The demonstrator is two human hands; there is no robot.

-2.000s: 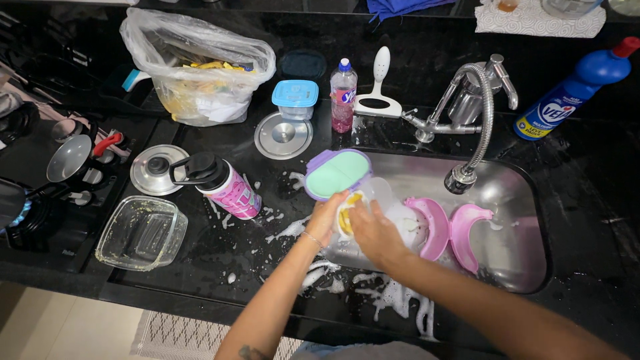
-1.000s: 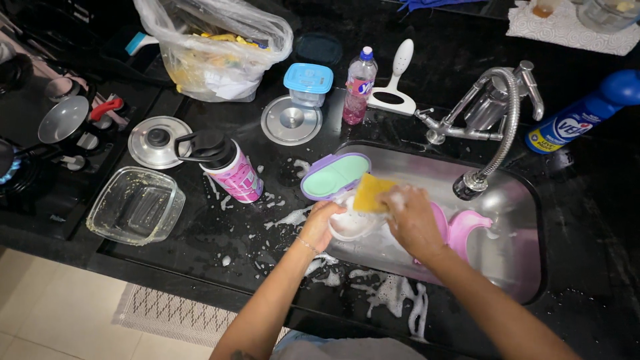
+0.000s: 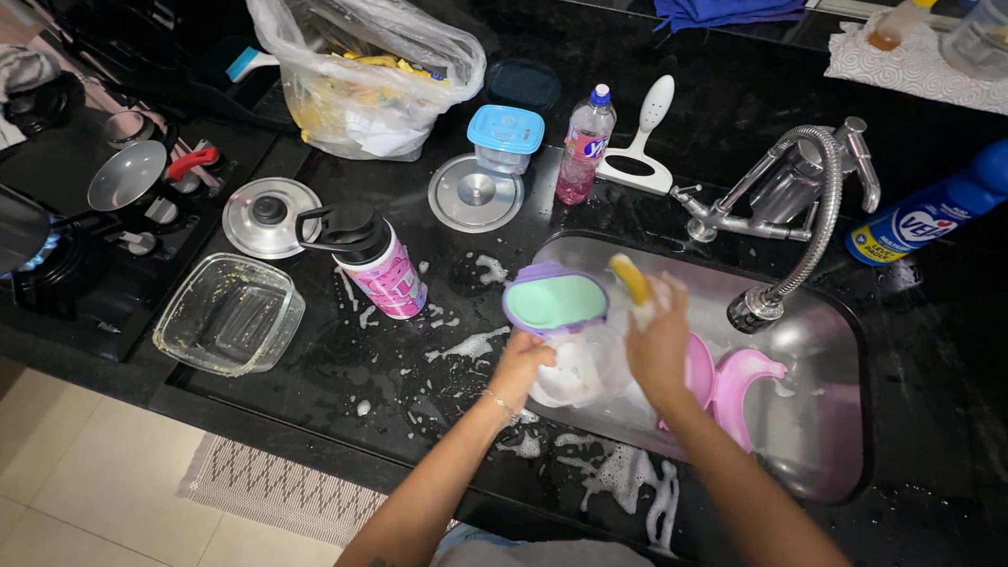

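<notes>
My left hand grips the rim of a whitish, soapy plastic container over the left end of the steel sink. A yellow sponge is in my right hand, raised to the right of the container; both are blurred. Just behind my left hand, a purple and mint-green lid or dish rests at the sink's left edge. Pink banana-shaped plastic pieces lie in the sink, partly hidden by my right forearm.
A faucet arches over the sink. Leftward stand a pink bottle, a dirty glass dish and pot lids. Behind are a detergent bottle and a plastic bag. A burner is lit at far left. Foam spots the counter.
The sponge was against the container a second ago; my right hand now holds it up and away. My left hand still holds the container.
</notes>
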